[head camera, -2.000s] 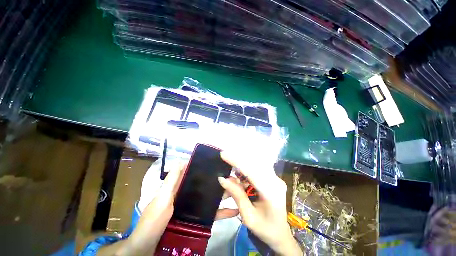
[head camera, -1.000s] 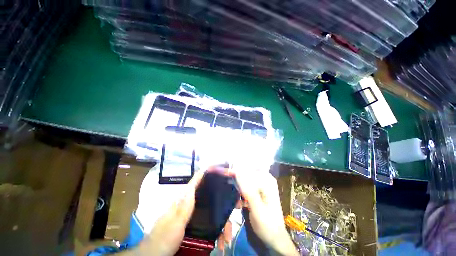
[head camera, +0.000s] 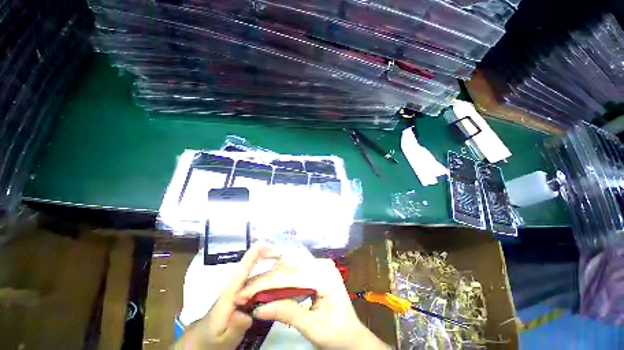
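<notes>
A red flip phone (head camera: 282, 295) is held in both hands near the bottom of the view, its red edge turned towards the camera. My left hand (head camera: 222, 316) grips its left end. My right hand (head camera: 318, 307) holds its right side, fingers over the top; fingers hide much of the phone. A loose black-framed screen lens (head camera: 228, 225) lies at the near left edge of the shiny white lens tray (head camera: 301, 212), just beyond my left hand. Rows of black-framed lenses lie in the tray, partly lost in glare.
Stacked clear trays (head camera: 274, 61) stand behind. Tweezers (head camera: 365, 152), a white strip (head camera: 419, 158), a white block (head camera: 484, 133), two dark panels (head camera: 479, 191) and a whitish bottle (head camera: 530, 189) lie right. An orange-handled tool (head camera: 388, 301) is over a scrap carton (head camera: 503, 273).
The phone has tilted from showing its dark screen to nearly edge-on, with both hands closer together around it. The view has shifted, so the bench items appear further left.
</notes>
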